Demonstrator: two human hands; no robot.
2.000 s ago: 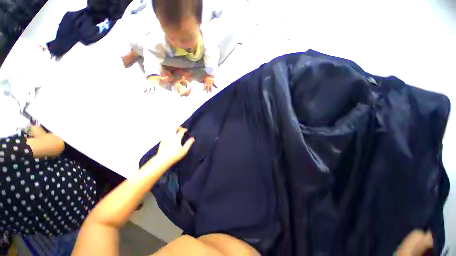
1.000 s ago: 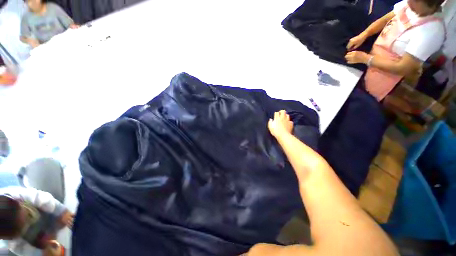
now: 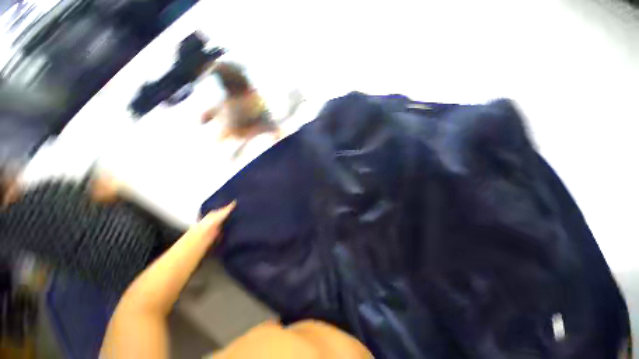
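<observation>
The dark navy jacket (image 3: pixel 448 231) lies spread over the white table with its shiny lining up. A small pale label shows at its top edge and a white tag (image 3: pixel 558 327) at the lower right. My left hand (image 3: pixel 218 216) is at the jacket's left edge, a fingertip over the cloth, and appears to grip the edge; the hand is blurred. At most a sliver of my right hand (image 3: pixel 624 348) shows at the lower right corner, cut off by the picture's edge. No snips can be made out.
A blurred baby (image 3: pixel 242 112) is on the white table (image 3: pixel 392 49) beyond the jacket, beside a dark garment (image 3: pixel 172 78). A person in a dotted dark top (image 3: pixel 77 224) is at the left. Bare skin of my arm shows at the bottom.
The view swung right, then back left. The lining lies differently, and the white tag now shows at the lower right. My left hand is at the left edge, lower than two seconds ago.
</observation>
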